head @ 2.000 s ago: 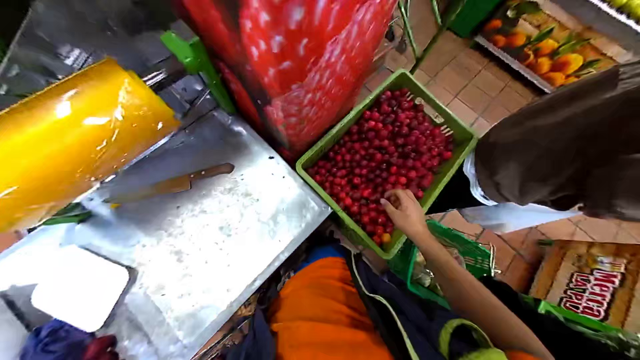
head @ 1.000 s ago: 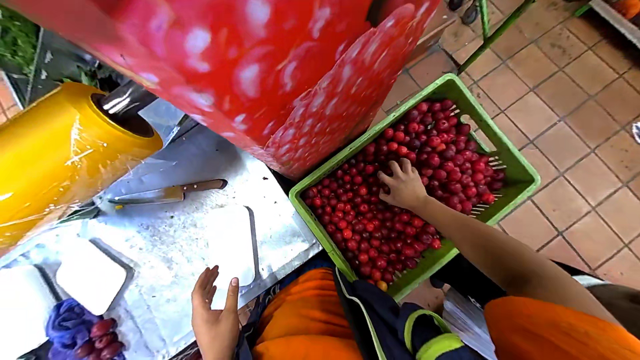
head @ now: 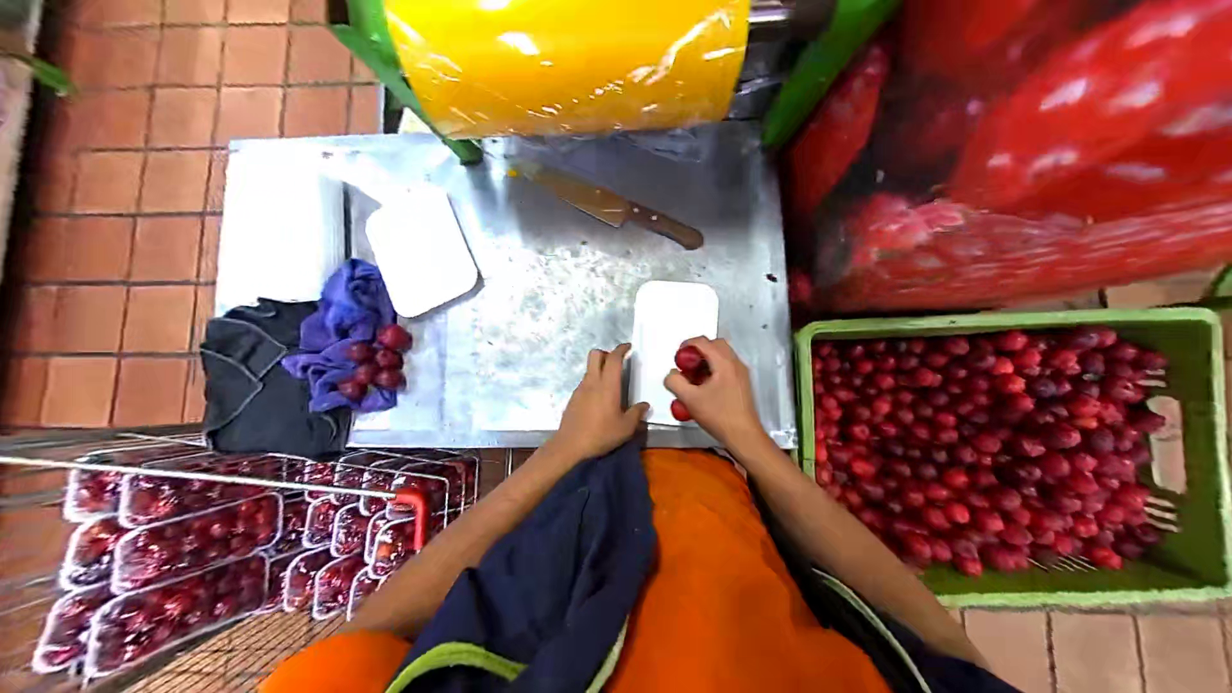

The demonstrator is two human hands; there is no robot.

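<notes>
A white foam tray [head: 664, 327] lies on the metal table near its front edge. My right hand [head: 713, 390] is over the tray's right side, its fingers closed around red plums [head: 691, 360]; another plum [head: 680, 411] shows just below them. At the tray's left edge is my left hand [head: 603, 404], fingers apart, touching or very close to the rim. A green plastic crate [head: 1001, 322] full of red plums [head: 991, 443] stands to the right of the table.
A knife [head: 616, 207] lies behind the tray, below a yellow roll of plastic film [head: 577, 63]. Stacked white trays [head: 423, 252], a purple cloth [head: 348, 313] with several plums and a black cloth [head: 252, 380] are on the left. A wire cart [head: 414, 500] holds wrapped packs of plums [head: 197, 549].
My right hand has moved from the crate to the white tray and now holds plums. The left hand is now beside the tray. The view has turned left toward the table.
</notes>
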